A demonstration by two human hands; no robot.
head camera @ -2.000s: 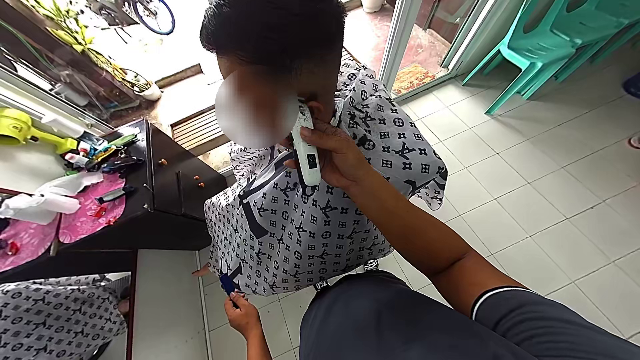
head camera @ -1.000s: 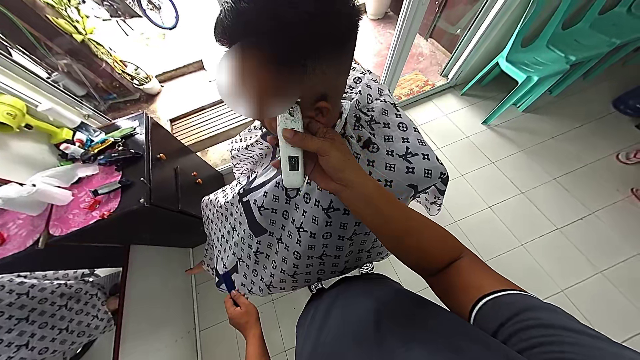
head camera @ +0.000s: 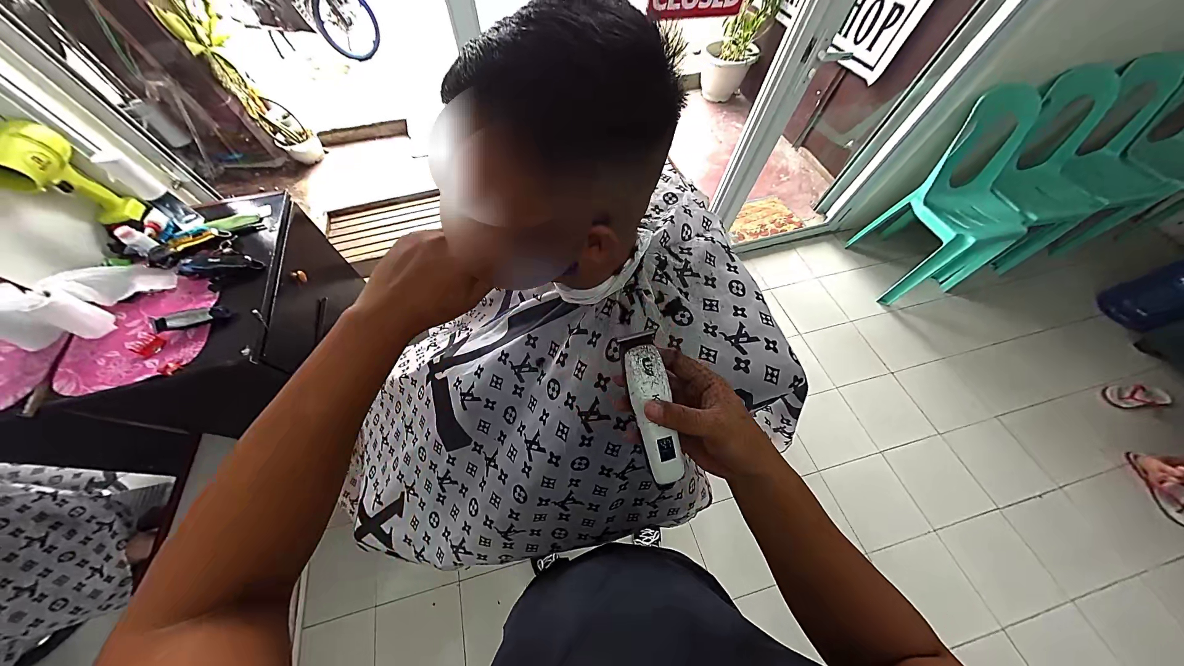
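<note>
A seated person wears a white cape (head camera: pixel 555 435) with a dark pattern, fastened around the neck over a white neck strip (head camera: pixel 601 289). My right hand (head camera: pixel 708 416) grips a white cordless hair trimmer (head camera: pixel 653 416) over the cape, below the person's ear; the trimmer's dark blade end points up and cut hair speckles its body. My left hand (head camera: pixel 421 282) is raised against the lower face, its fingers hidden from view. A blurred bluish patch shows along the jaw by that hand; whether it is the blue comb cannot be told.
At left, a dark cabinet (head camera: pixel 324 310) bears grooming tools, a pink mat (head camera: pixel 139 347) and a yellow-green hair dryer (head camera: pixel 32 157). Green plastic chairs (head camera: pixel 980 199) line the right wall, near a blue container (head camera: pixel 1147 296). A glass door stands behind the person; sandalled feet show far right.
My left hand has risen from the cape's lower edge, where it held a blue comb, to the person's face. My right hand has lowered the trimmer from beside the ear and jaw.
</note>
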